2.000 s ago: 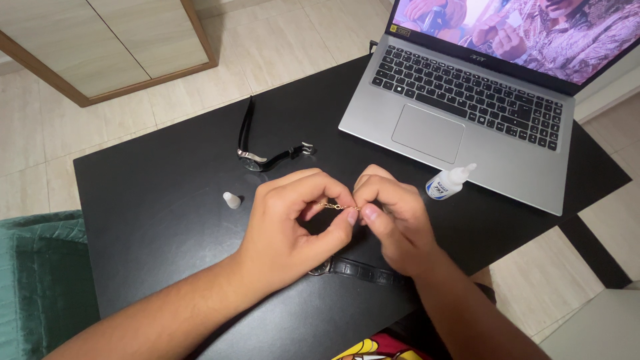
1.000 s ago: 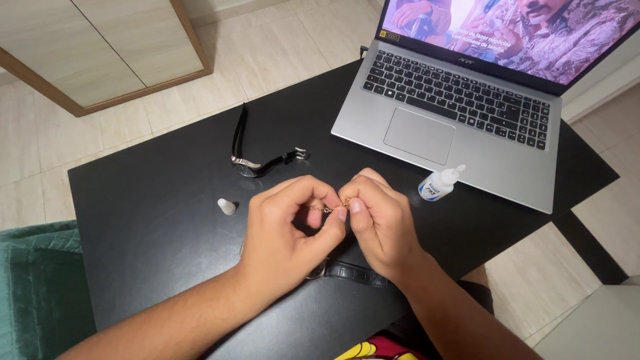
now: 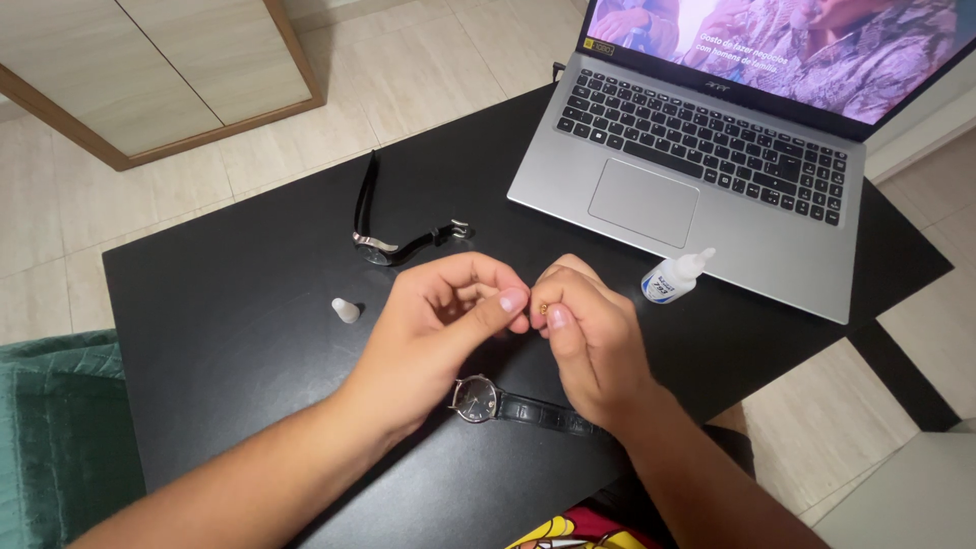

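My right hand [image 3: 591, 335] pinches a small gold-coloured metal piece [image 3: 544, 309] between thumb and index finger. Beside it, almost touching, my left hand [image 3: 457, 320] has thumb and fingertips pressed together; whether something thin is between them cannot be made out. Below the hands lies a wristwatch with a dark dial [image 3: 476, 399], its black leather strap [image 3: 545, 412] running under my right wrist. A second watch with a black strap [image 3: 415, 245] rests on its side beyond my left hand. A white cap [image 3: 346, 310] is left of my left hand, and a small white glue bottle [image 3: 675, 278] stands to the right.
An open silver laptop [image 3: 644, 202] occupies the right rear of the black table [image 3: 244, 366]. A green cushioned seat [image 3: 69, 412] adjoins the left edge. Behind the table, a wooden cabinet [image 3: 152, 69] stands on the tiled floor.
My hands were together around a thin gold-coloured chain; now they are slightly apart, with the gold piece at my right fingertips. The dark dial of the lower watch has come into view.
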